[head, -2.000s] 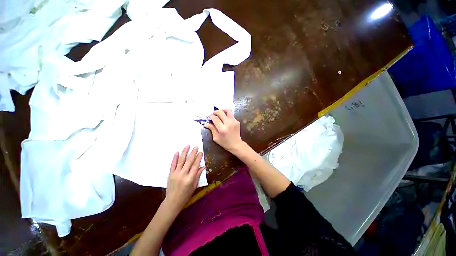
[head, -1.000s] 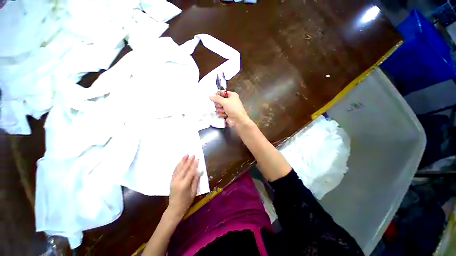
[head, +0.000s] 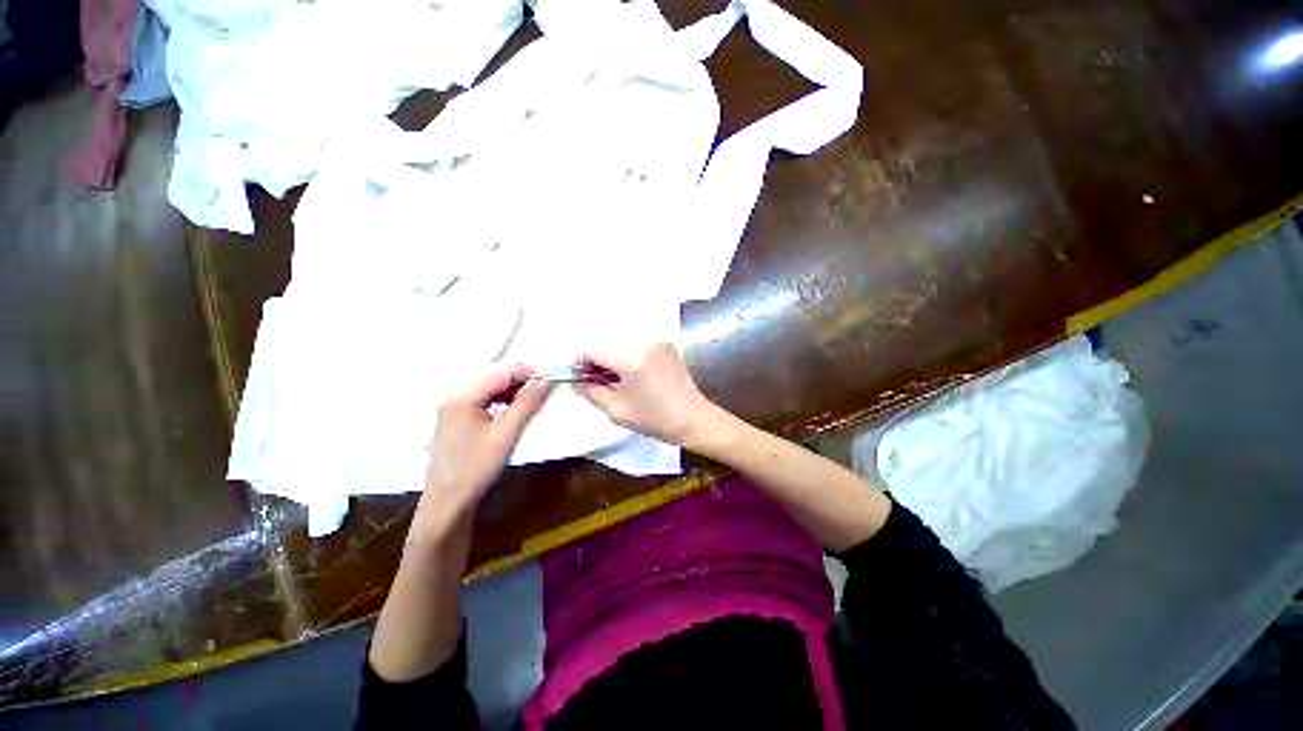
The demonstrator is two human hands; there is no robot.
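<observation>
A bright, overexposed white garment [head: 572,186] lies spread on the dark-brown table, with a looped white belt [head: 822,114] at its upper right. My left hand [head: 483,426] pinches the garment's cloth near its lower edge between thumb and fingers. My right hand [head: 646,391] is close beside it, fingers closed, with a small dark thing, likely the thread snips [head: 572,374], at its fingertips. Most of the snips is hidden by the fingers. A bit of pale cloth shows between the two hands.
More white garments [head: 329,72] lie at the upper left, with dusty-red cloth [head: 106,136] beyond. A grey tub [head: 1215,414] stands against the table's yellow-taped edge [head: 1200,271] at right, holding a white cloth bundle [head: 1015,450].
My right hand has come down from the garment's right side to beside my left. My left hand, flat before, now pinches the cloth. The snips no longer show clearly. The whole view has shifted.
</observation>
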